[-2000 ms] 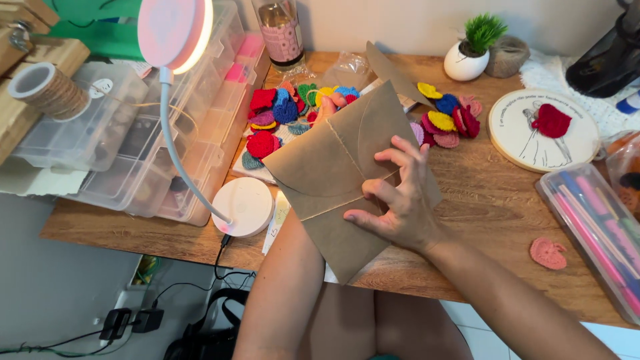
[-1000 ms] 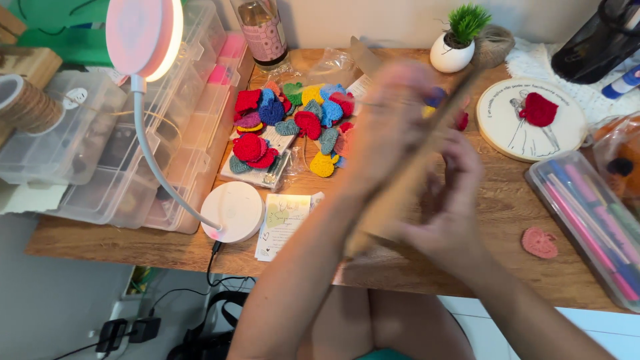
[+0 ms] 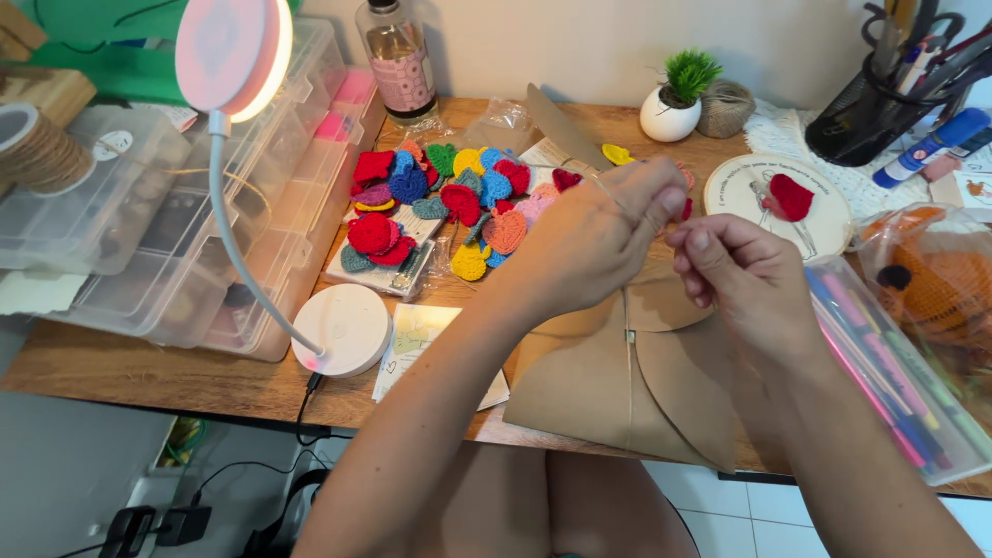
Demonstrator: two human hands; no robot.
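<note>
A kraft paper envelope [image 3: 573,380] lies at the desk's front edge, its curved flaps facing up and a thin string [image 3: 629,387] running lengthwise over it. Above its far part, my left hand [image 3: 604,225] has its fingers bent together, pointing away to the right. Close beside it, my right hand [image 3: 744,271] pinches thumb against forefinger. Thin string seems to be between the fingers, but it is too fine to tell clearly. Crocheted hearts [image 3: 459,204] in many colours are heaped left of my left hand, some on a plastic-wrapped pack [image 3: 387,271].
A ring lamp's white base [image 3: 341,329] and printed cards [image 3: 415,341] are left of the envelope. Clear organiser boxes [image 3: 178,287] fill the left side. On the right are an embroidery hoop [image 3: 721,186], a pen case [image 3: 899,372], and a mesh pen holder [image 3: 860,116]. A glass bottle [image 3: 399,70] stands behind.
The envelope, held up in my hands two seconds ago, now lies on the desk with its flapped side up. Both hands have come off it and together above its far part.
</note>
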